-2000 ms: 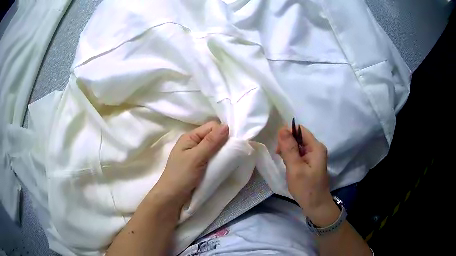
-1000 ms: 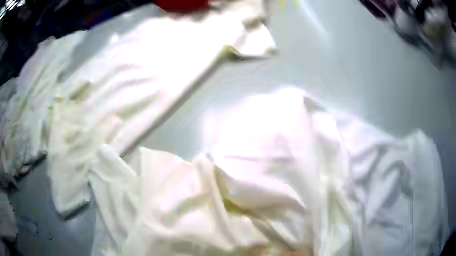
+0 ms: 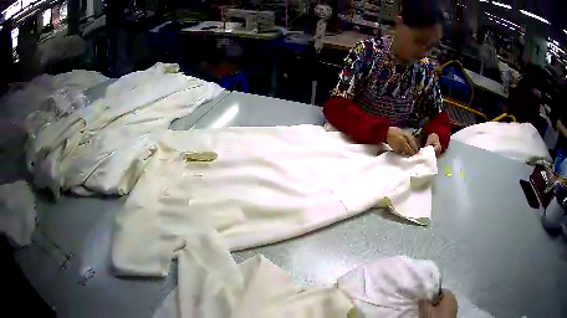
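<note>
The cream-white garment (image 3: 261, 289) nearest me lies along the bottom edge of the view, mostly cut off. Its brighter white part (image 3: 391, 282) is bunched, with folds running toward my right hand (image 3: 439, 306). My right hand is small and cut off by the bottom edge; its fingers are closed on the cloth. A small dark thing shows at the fingertips, too small to name surely. My left hand is not in view.
Across the grey table (image 3: 491, 217), a person with red sleeves (image 3: 354, 122) handles a long cream garment (image 3: 273, 180). More cream garments (image 3: 106, 130) are heaped at left. A white cloth (image 3: 503, 140), yellow bits (image 3: 454, 173) and dark objects (image 3: 538, 186) lie at right.
The view has swung up from the garment in my hands to the far side and the other person. My left hand has left the picture; my right hand shows only at the bottom edge.
</note>
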